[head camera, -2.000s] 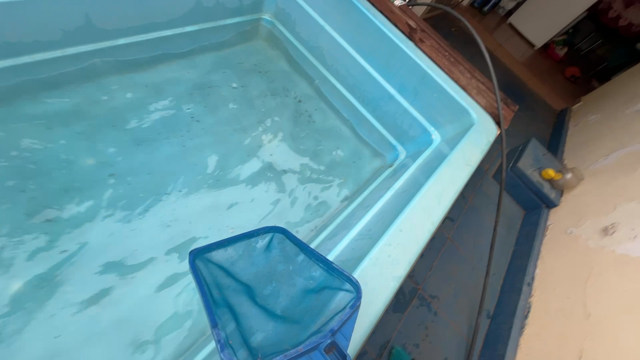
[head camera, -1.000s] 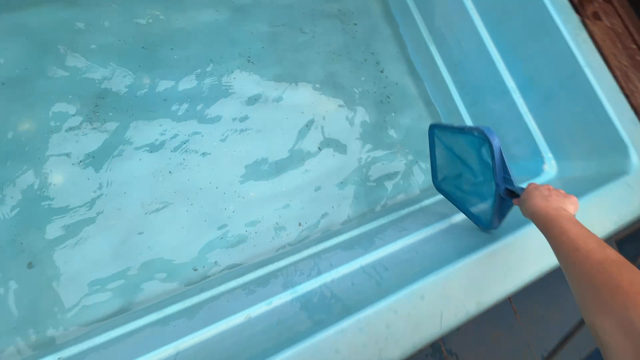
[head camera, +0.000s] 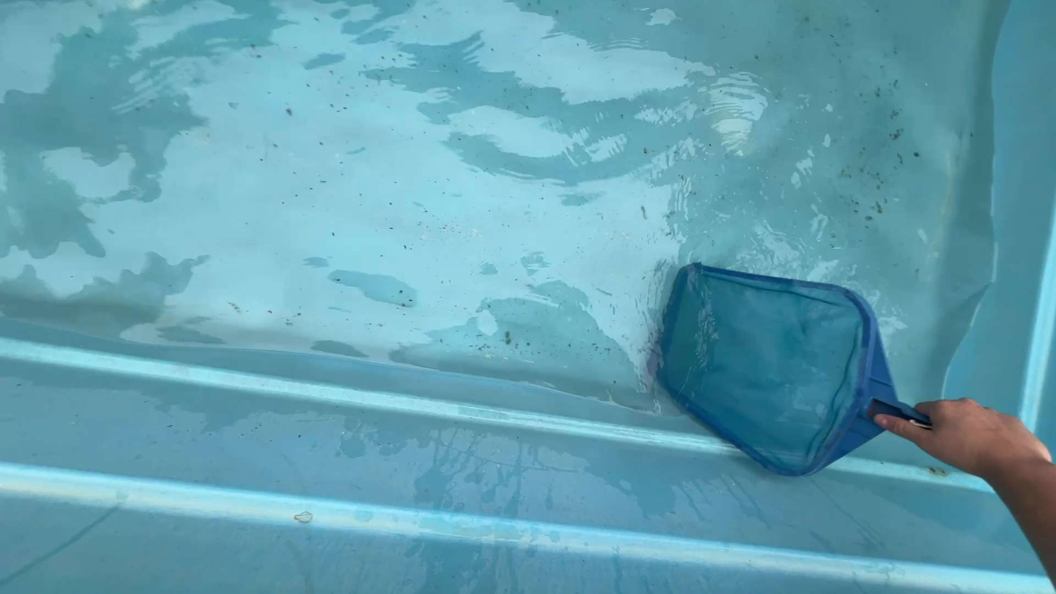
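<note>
My right hand [head camera: 973, 433] is closed round the short handle of a blue pool skimmer net [head camera: 767, 371] at the lower right of the head view. The net's frame lies tilted, its far left edge dipping into the pool water [head camera: 528, 206], with small ripples around it. Its near corner is over the ledge of the light blue pool. Blue mesh fills the frame, and no debris can be made out in it. Small dark specks are scattered through the water, with a denser group above and right of the net. My left hand is out of view.
Stepped ledges [head camera: 495, 458] with pale raised edges run across the lower part of the view. The pool's side wall [head camera: 1019, 206] rises along the right edge. A small pale spot [head camera: 304, 517] sits on the lower ledge edge.
The net, held above the inner ledge a second ago, now touches the water at its far edge. My right hand has moved with it. The view has shifted closer to the water.
</note>
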